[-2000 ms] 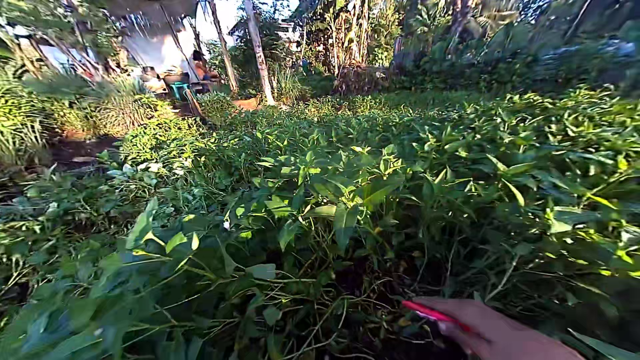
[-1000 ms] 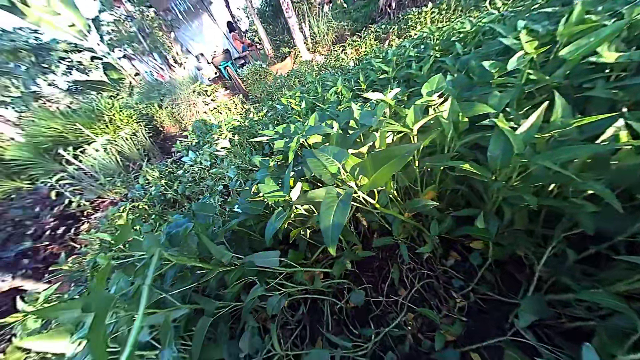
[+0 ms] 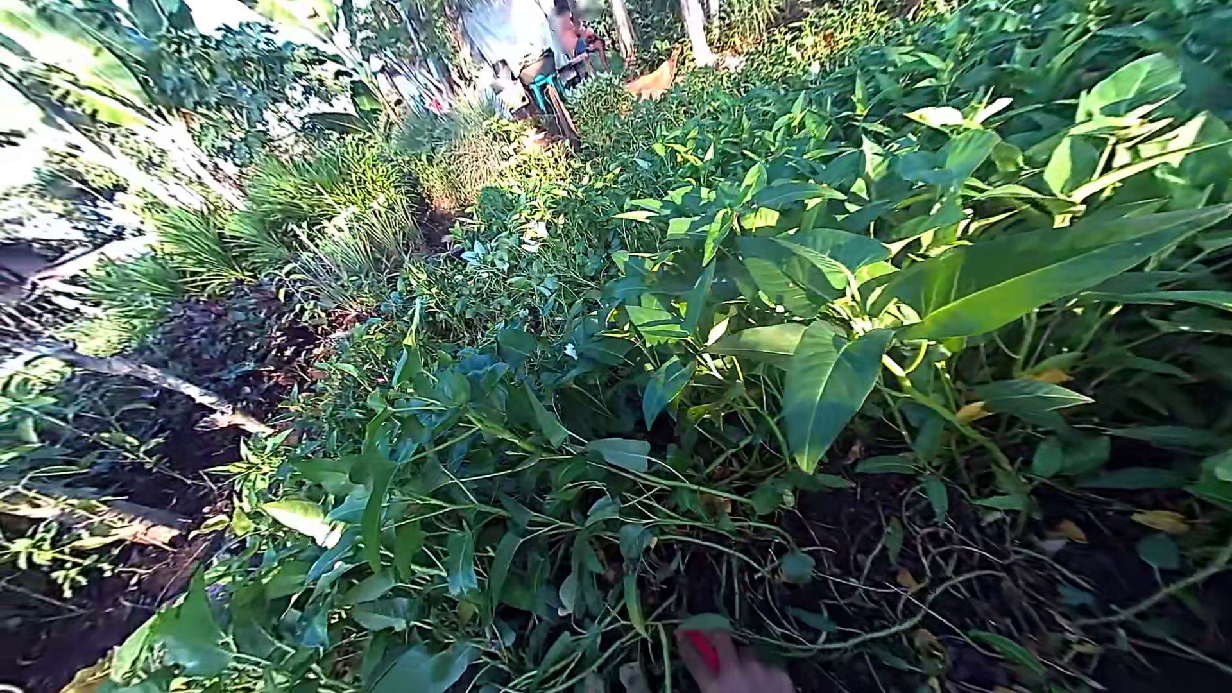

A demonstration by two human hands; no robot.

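At the bottom edge of the view is part of one hand, which I take to be my right hand (image 3: 736, 669), low among the stems. A small red object (image 3: 703, 650) is held in its fingers; leaves and the frame's edge hide the rest, so its kind cannot be told. Trailing green vines (image 3: 866, 640) run beside the hand. Above it stand leafy green plants with long pointed leaves (image 3: 833, 390). My left hand is out of view.
Dark soil and a pale branch (image 3: 164, 380) lie at the left, with grassy clumps (image 3: 327, 197) beyond. In the far background are a person (image 3: 568, 34), a teal object (image 3: 544, 87), pale sheeting (image 3: 510, 34) and slim tree trunks (image 3: 695, 29).
Two seconds ago the hand with the red object showed at the lower right; one second ago it was out of view. Now it shows at the bottom centre. The view has tilted and turned left.
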